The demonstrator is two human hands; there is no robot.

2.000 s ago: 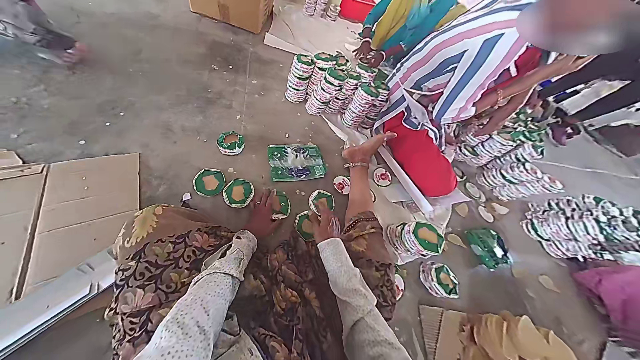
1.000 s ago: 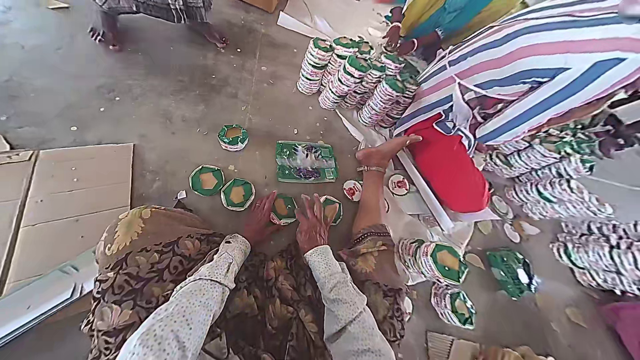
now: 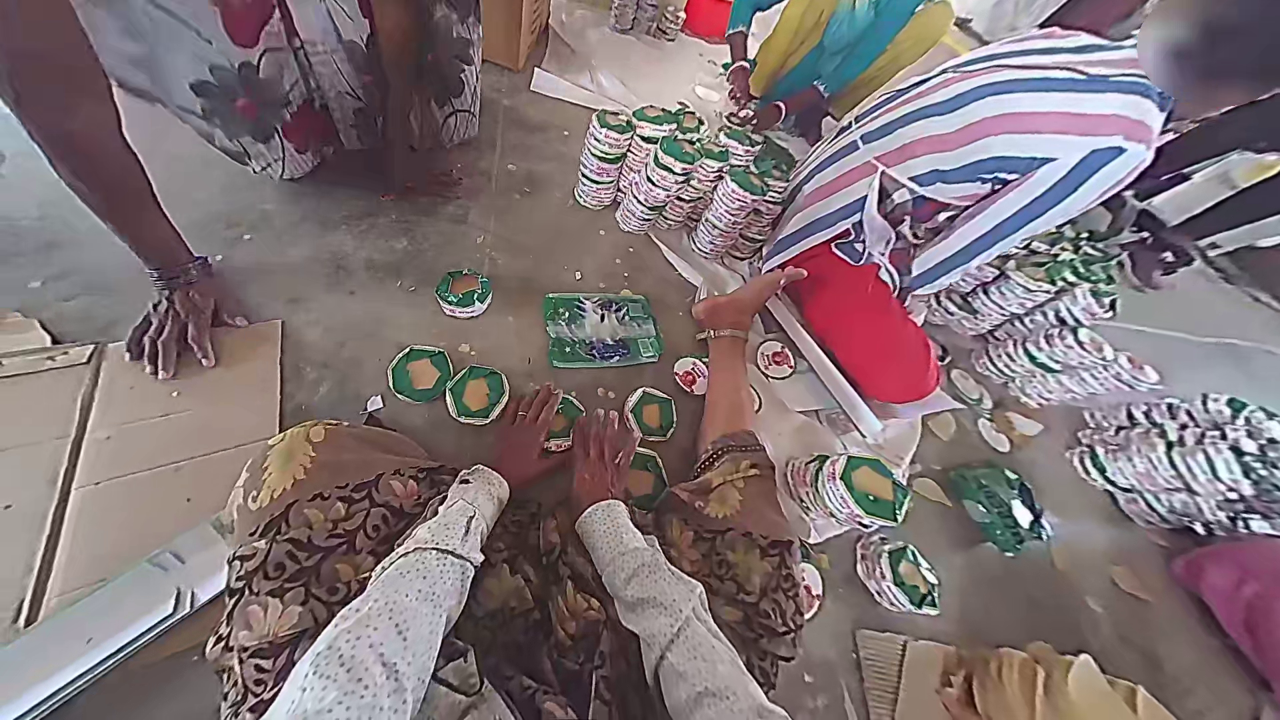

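My left hand (image 3: pixel 528 440) is low over the floor, its fingers at the left side of a green-rimmed octagonal packet (image 3: pixel 564 422) with a tan centre. At that packet's right side is my right hand (image 3: pixel 602 458), palm down. Part of another such packet (image 3: pixel 646 478) shows beside its wrist, and one more (image 3: pixel 652 413) lies just right of its fingers. Two similar packets (image 3: pixel 477 393) (image 3: pixel 420 374) lie to the left, with a short stack (image 3: pixel 463 293) beyond. A green printed plastic sheet (image 3: pixel 603 330) lies ahead of my hands. Whether either hand grips the packet cannot be told.
Flattened cardboard (image 3: pixel 180 440) lies left, with another person's hand (image 3: pixel 180 325) on its edge. Tall stacks of packets (image 3: pixel 665 175) stand ahead beside seated people. More packet stacks (image 3: pixel 1190 460), a green wrapper (image 3: pixel 1000 508) and short stacks (image 3: pixel 870 490) lie to the right.
A person at the upper left has come closer and now has a hand down on the cardboard. Another packet now shows beside my right wrist.
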